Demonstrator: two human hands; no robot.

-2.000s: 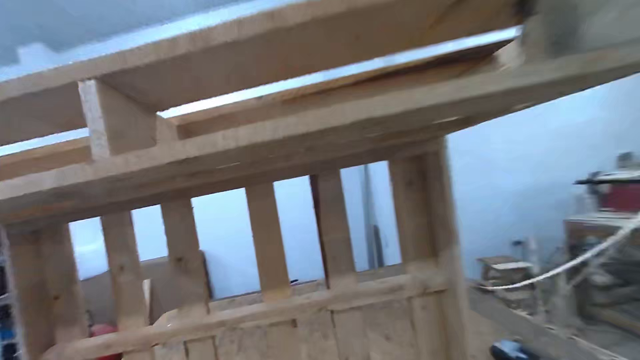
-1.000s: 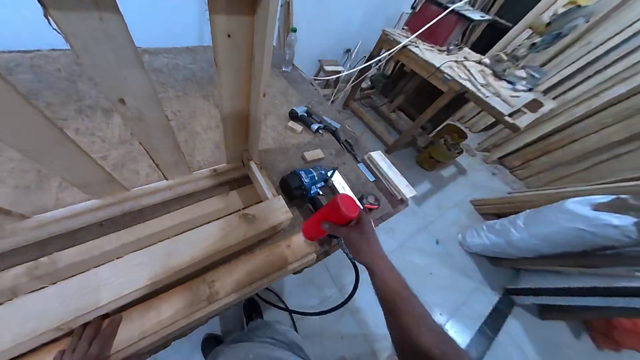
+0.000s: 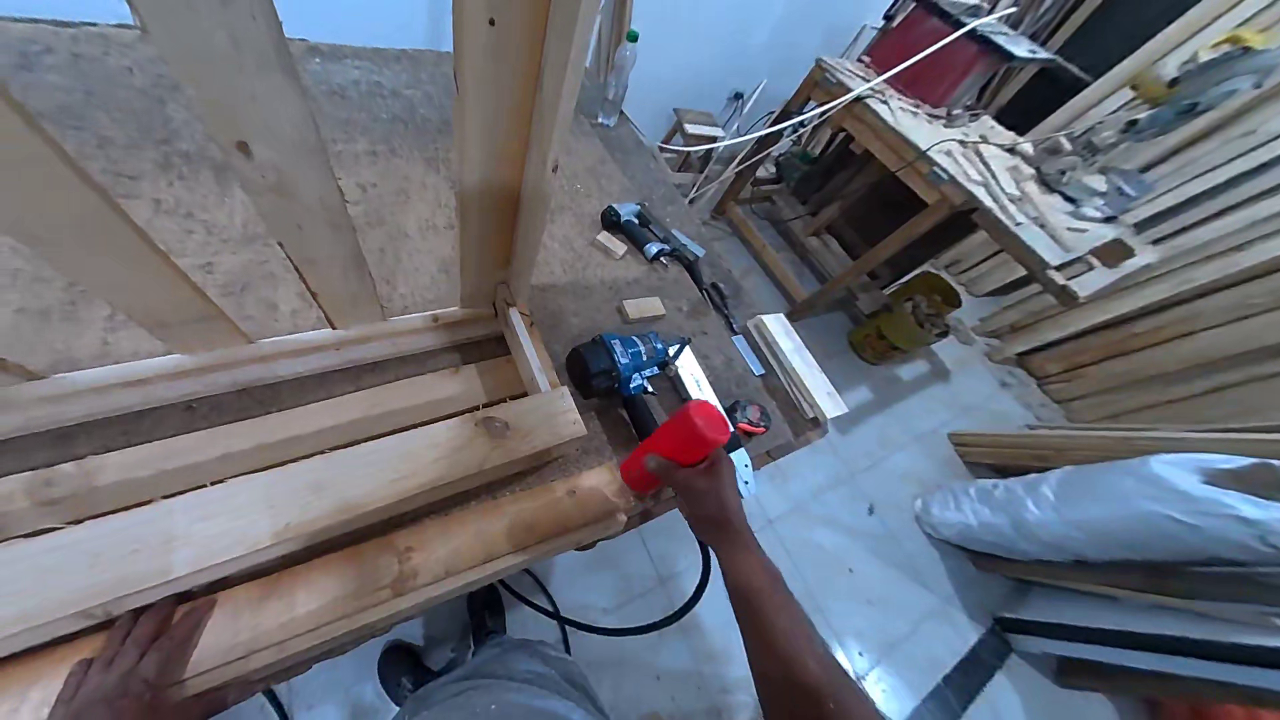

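Observation:
My right hand (image 3: 703, 492) is closed around a red plastic bottle (image 3: 678, 443), tilted over the right end of the near wooden rail (image 3: 400, 570). At the lower left my left hand (image 3: 130, 665) lies spread on that same rail. Just beyond the bottle, a blue pneumatic nailer (image 3: 630, 362) rests on the wooden worktop; the bottle hides part of its handle. A second air nailer (image 3: 640, 235) lies farther back. Beside the blue one is a tape measure (image 3: 748, 417). The slatted pine frame (image 3: 490, 150) stands on the worktop at the left.
Small wood blocks (image 3: 642, 308) and stacked wood strips (image 3: 797, 365) lie on the worktop. A black hose (image 3: 630, 630) loops below its edge. To the right are a cluttered wooden bench (image 3: 940, 190), a yellow bucket (image 3: 905, 318), leaning boards (image 3: 1180, 330) and a silvery wrapped bundle (image 3: 1110, 510).
The view has swung down from the raised slatted frame to the worktop since two seconds ago. Over the last second, both hands have stayed nearly in place, the right still holding the red bottle.

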